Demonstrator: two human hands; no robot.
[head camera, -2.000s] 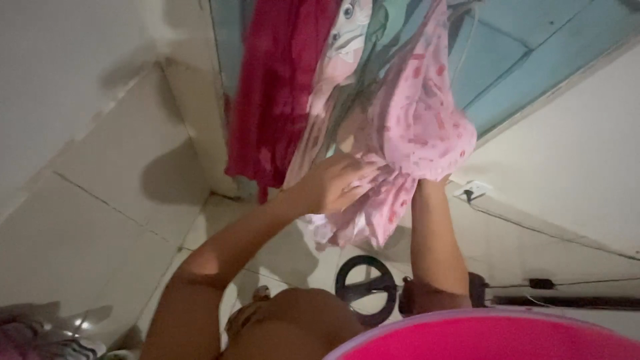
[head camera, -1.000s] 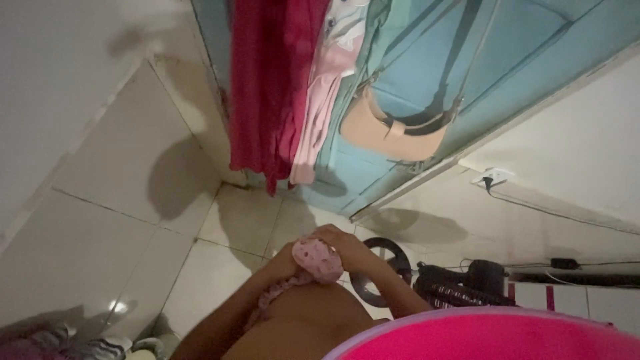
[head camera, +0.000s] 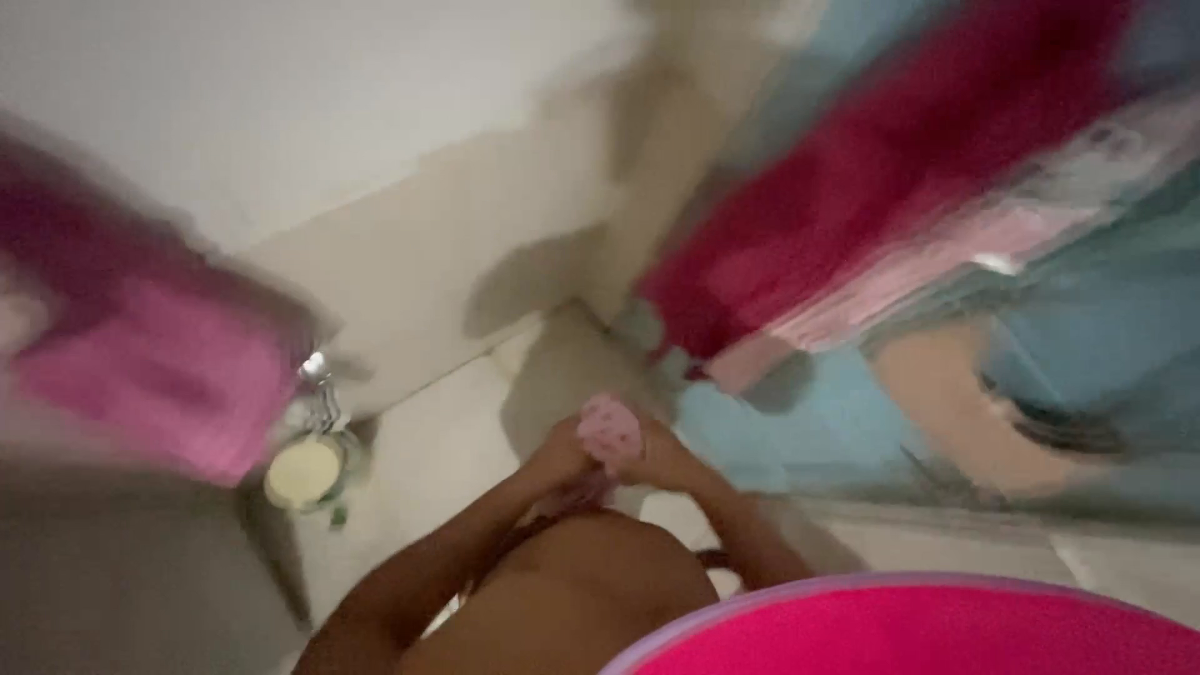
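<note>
A bunched pink patterned cloth (head camera: 609, 433) is held in front of the body, low in the middle of the head view. My left hand (head camera: 562, 455) grips it from the left side, and my right hand (head camera: 656, 455) grips it from the right. Part of the cloth trails down below the hands, toward the belly. The fingers are blurred and partly hidden by the cloth.
Dark red (head camera: 844, 187) and pale pink garments (head camera: 900, 272) hang at a blue door (head camera: 797, 422), beside a tan bag (head camera: 947, 412). Pink cloth (head camera: 169, 375) is at left, near a yellowish round object (head camera: 305, 472). A bright pink rounded thing (head camera: 900, 637) fills the lower right.
Two seconds ago the pink cloth was spread at the hanging garments; it is now bunched between both hands near the body. The view has swung left.
</note>
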